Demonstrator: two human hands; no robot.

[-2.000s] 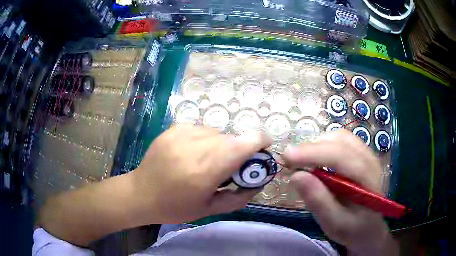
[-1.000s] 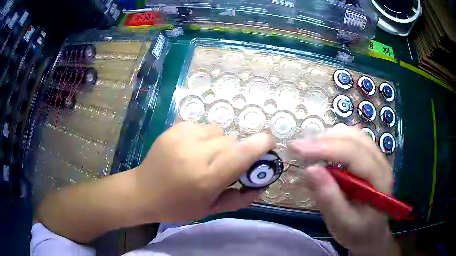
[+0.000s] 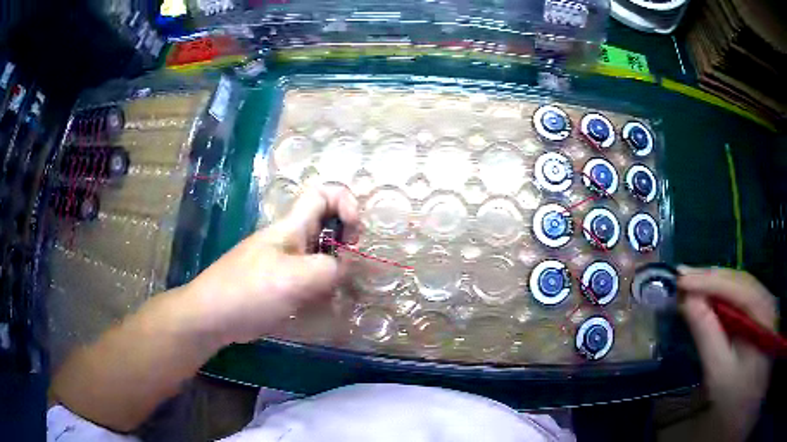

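My left hand (image 3: pixel 289 250) holds a speaker unit (image 3: pixel 330 233) edge-on between thumb and fingers, over the left part of the round-pocket blister tray (image 3: pixel 388 99). Its red lead trails to the right. My right hand (image 3: pixel 729 324) is at the tray's right edge. It holds the red test probe (image 3: pixel 749 326) in the palm and another speaker unit (image 3: pixel 656 285) at the fingertips; the probe's tip is hidden. Several speakers (image 3: pixel 601 228) lie face up in the tray's right columns.
The slotted blister tray (image 3: pixel 129 259) at left holds dark speakers on edge with red wires. A red label (image 3: pixel 192 52) is back left and a green label (image 3: pixel 623 60) back right. Brown cardboard sheets (image 3: pixel 742 52) and a white-rimmed device (image 3: pixel 651 13) are at upper right.
My hands have moved apart. My left hand moved left with a speaker now edge-on. My right hand moved right with the probe and now has a speaker at its fingertips.
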